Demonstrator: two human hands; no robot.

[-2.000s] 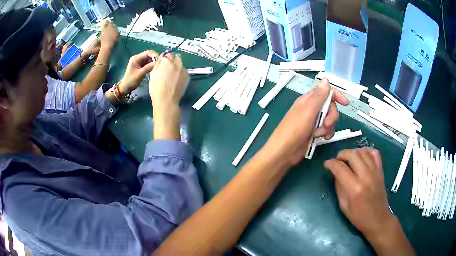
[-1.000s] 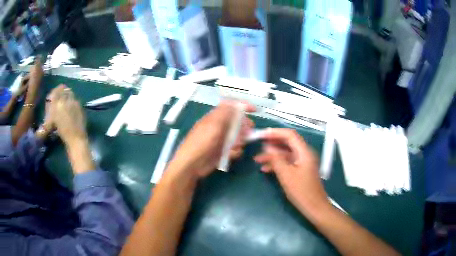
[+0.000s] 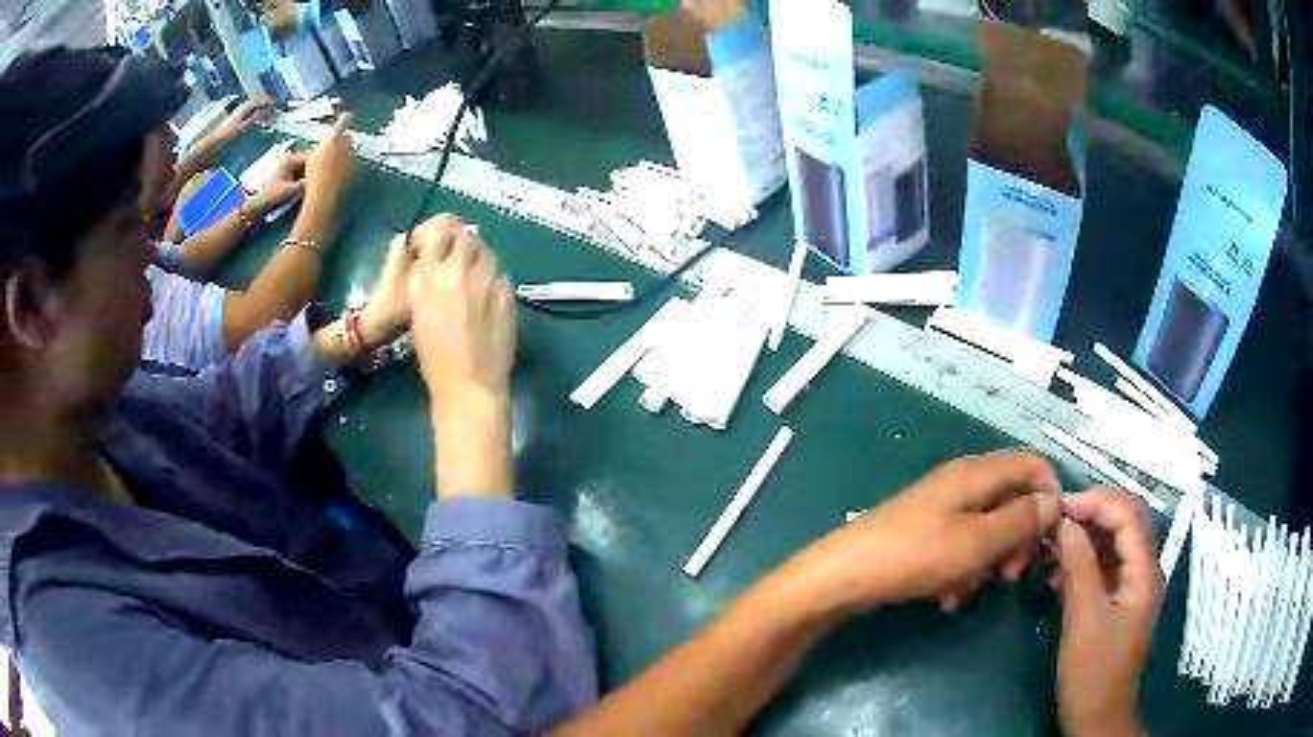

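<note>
My left hand (image 3: 972, 526) reaches in from the bottom, right of centre, back upward and fingers curled. My right hand (image 3: 1112, 598) is at the lower right, and the fingertips of both hands meet. A tiny piece may be between them, but the fingers hide it and I cannot tell what it is. No long white tube shows in either hand. One loose white tube (image 3: 739, 501) lies on the green bench left of my left hand. Slim white tubes (image 3: 1246, 612) stand out in a neat side-by-side row at the far right, beside my right hand.
A pile of white tubes (image 3: 706, 346) and crossed loose tubes (image 3: 1138, 425) lie along the pale metal strip (image 3: 936, 367). Product boxes (image 3: 1015, 252) stand behind. At left, a neighbouring worker's hands (image 3: 464, 310) are near a black cable (image 3: 447, 159). Another person's arms show beyond.
The view swung right and then back left. The white tube that was in my left hand no longer shows there. My hands have come together at the fingertips.
</note>
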